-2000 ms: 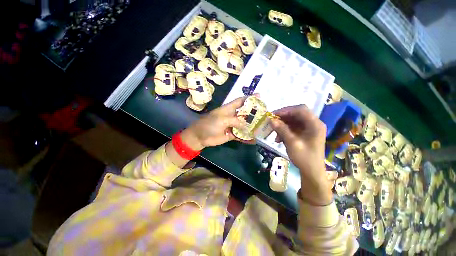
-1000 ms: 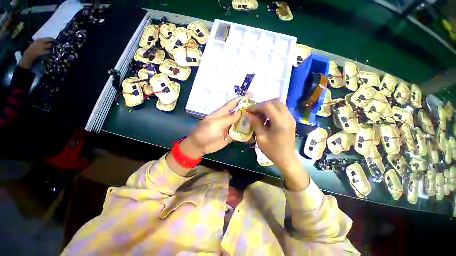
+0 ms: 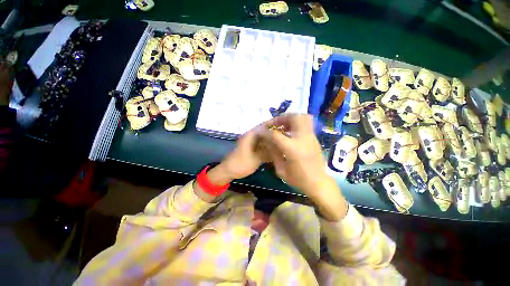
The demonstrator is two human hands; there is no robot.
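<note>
My left hand (image 3: 246, 155), with a red band at the wrist, and my right hand (image 3: 299, 151) meet in front of the white battery tray (image 3: 223, 106). Between them a housing (image 3: 265, 149) is mostly hidden; the left hand holds it. A small yellowish bit (image 3: 278, 129) shows at the fingertips of my right hand, which works over the housing; its grip is blurred. A dark wired component (image 3: 281, 108) lies at the tray's lower edge, just above my hands. One battery (image 3: 231, 38) sits in the tray's top left pocket; other pockets look empty.
A blue tape dispenser (image 3: 327, 98) with an amber-brown roll stands right of the tray. Housings lie piled left (image 3: 171, 106) and right (image 3: 400, 146). Dark wired components (image 3: 372, 175) lie near the right pile. Units (image 3: 273, 8) sit on the green belt. Another person's hand shows at far left.
The view has turned, shifting the bench in frame. Two seconds ago the housing faced up in my left hand; now both hands close over it, hiding most of it.
</note>
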